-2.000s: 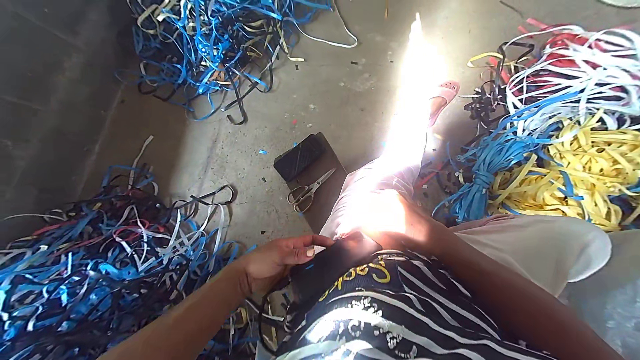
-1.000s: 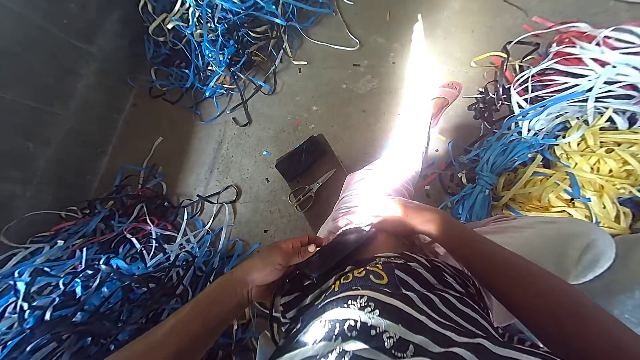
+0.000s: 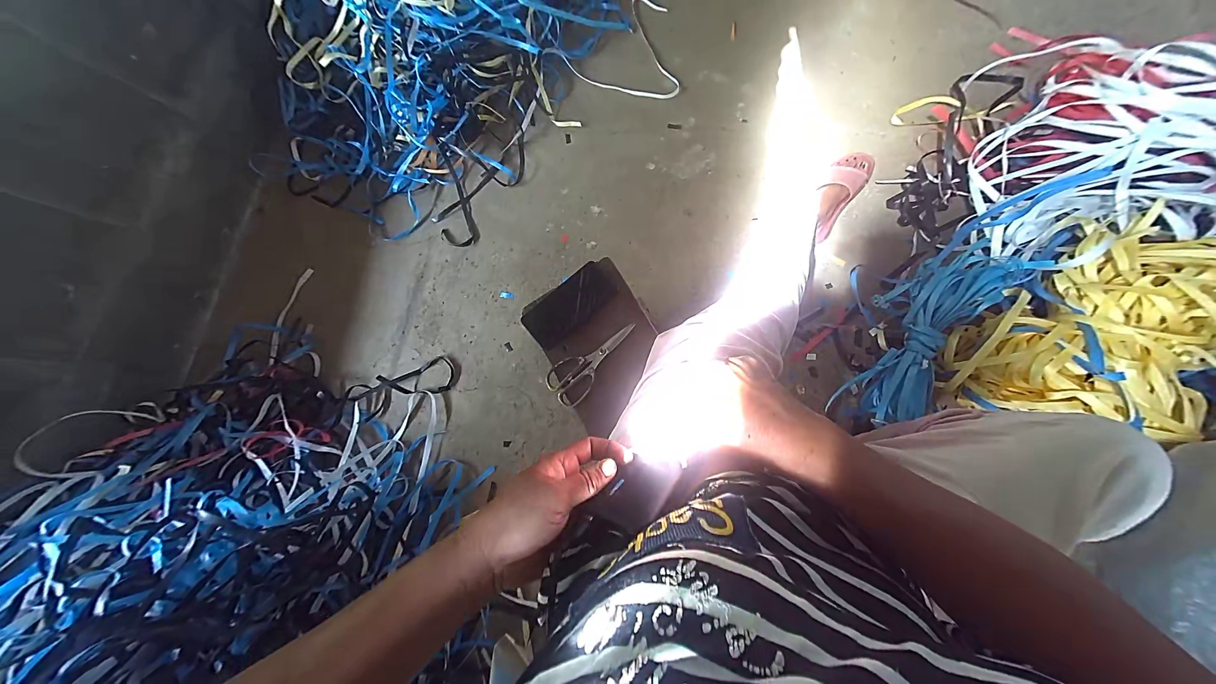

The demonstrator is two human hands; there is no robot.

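My left hand is near the lap, thumb and fingertips together at the edge of a dark item that lies against the striped shirt. Whether it grips that item is unclear. My right hand rests over the thigh in glaring sunlight, its fingers washed out, so anything in it is hidden. Beyond the left hand, scissors with metal blades lie on a dark flat board on the floor, beside a black flat object.
Tangled blue, black and white strips are heaped at the lower left, with another blue heap at the upper left. At right lie white and red strips, yellow strips and a tied blue bundle. A sandalled foot stands ahead.
The dark item at the lap was more visible one second ago, between the two hands; glare now covers the area by the right hand. The scissors have stayed where they were.
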